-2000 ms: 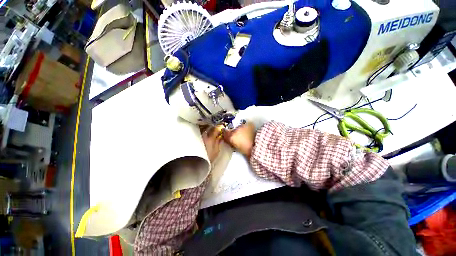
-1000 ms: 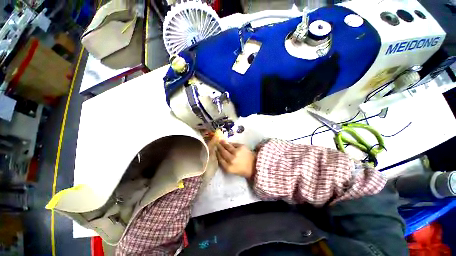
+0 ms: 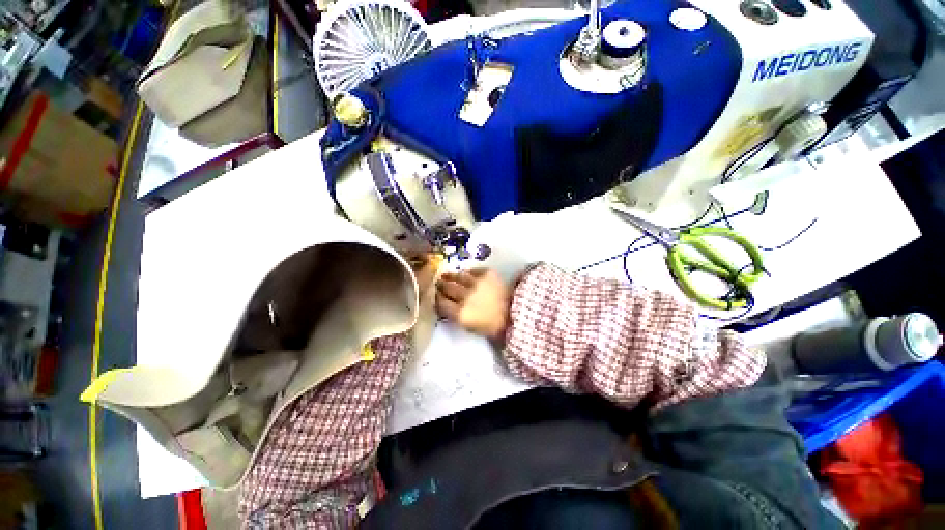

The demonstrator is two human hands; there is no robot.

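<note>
A large beige bag body (image 3: 342, 271) lies open over my left forearm, its dark inside facing me. Yellow binding tape (image 3: 107, 383) shows at its left tip. My left hand (image 3: 423, 271) is mostly hidden behind the bag rim, with only a bit showing near the presser foot (image 3: 452, 240). My right hand (image 3: 473, 300) has bent fingers at the beige edge just below the presser foot; whether the fingers pinch it is too small to tell. The sewing machine (image 3: 611, 114) has a blue cloth cover. Green-handled scissors (image 3: 715, 267) lie right of my right hand.
A small white fan (image 3: 370, 47) stands behind the machine head. Beige bag pieces (image 3: 202, 78) sit on another table at upper left. Dark threads cross the white table (image 3: 223, 233) near the scissors. A dark bottle (image 3: 865, 344) with a pale lid lies at right, above a blue bin.
The bag body has turned so its opening shows more. My right hand has shifted slightly away from the needle, its fingers more visible. The whole view has also shifted. The scissors have stayed on the table.
</note>
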